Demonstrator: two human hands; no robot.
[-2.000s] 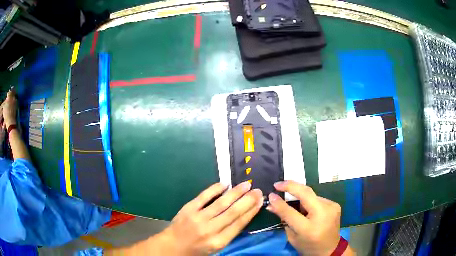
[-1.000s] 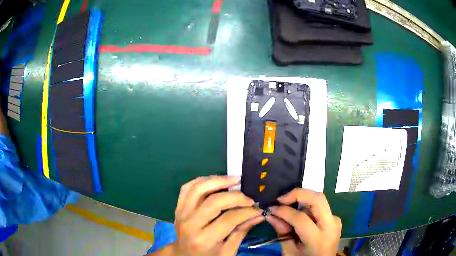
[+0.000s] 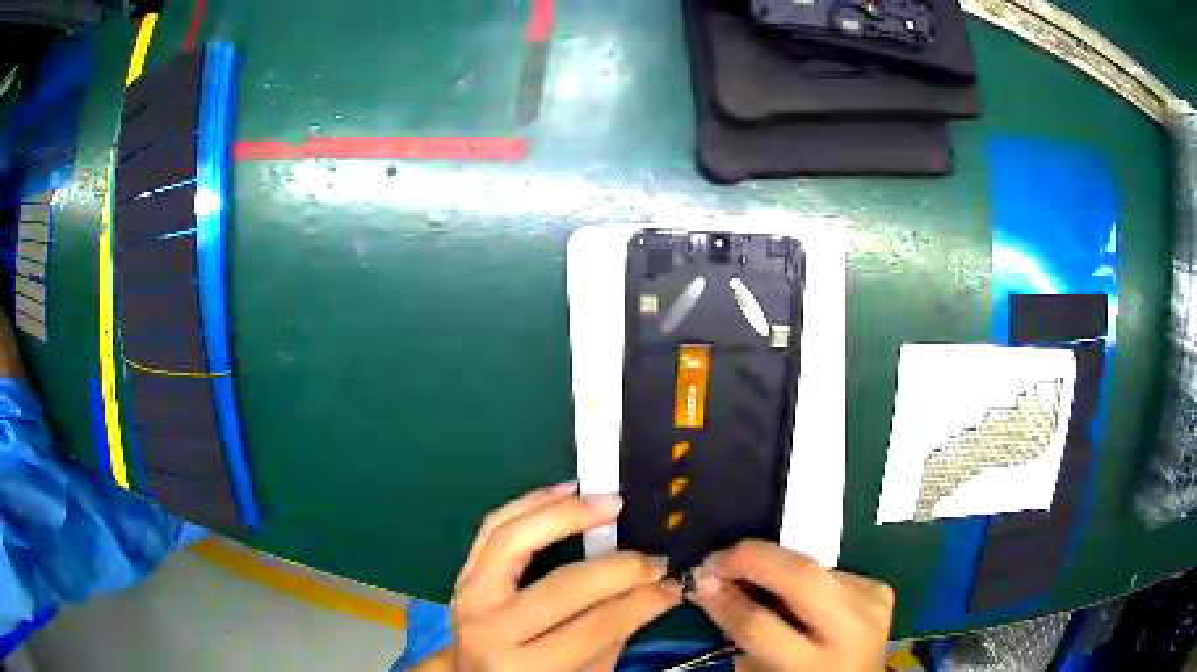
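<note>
A black phone frame assembly [image 3: 735,433] lies on a white foam pad [image 3: 820,394], with an orange flex strip [image 3: 692,387] in its centre and two pale slanted strips near its top. My left hand [image 3: 565,591] and my right hand [image 3: 788,610] meet at its lower end. Their fingertips pinch a tiny dark component [image 3: 687,582] between them; fingers partly hide it. A thin tool, likely tweezers [image 3: 702,659], shows below the right hand, partly cut off by the bottom edge.
Dark foam pads [image 3: 840,145] carry a phone assembly [image 3: 853,20] beyond the work spot. A white adhesive sheet [image 3: 965,453] lies right, over black strips on blue film [image 3: 1057,197]. Black strips [image 3: 164,302] stand left. A clear tray [image 3: 1175,433] is far right; a person's blue sleeve [image 3: 66,512] is left.
The view has shifted and moved closer since two seconds ago. Both hands stay at the phone's lower end; the fingertips have come together around the small component.
</note>
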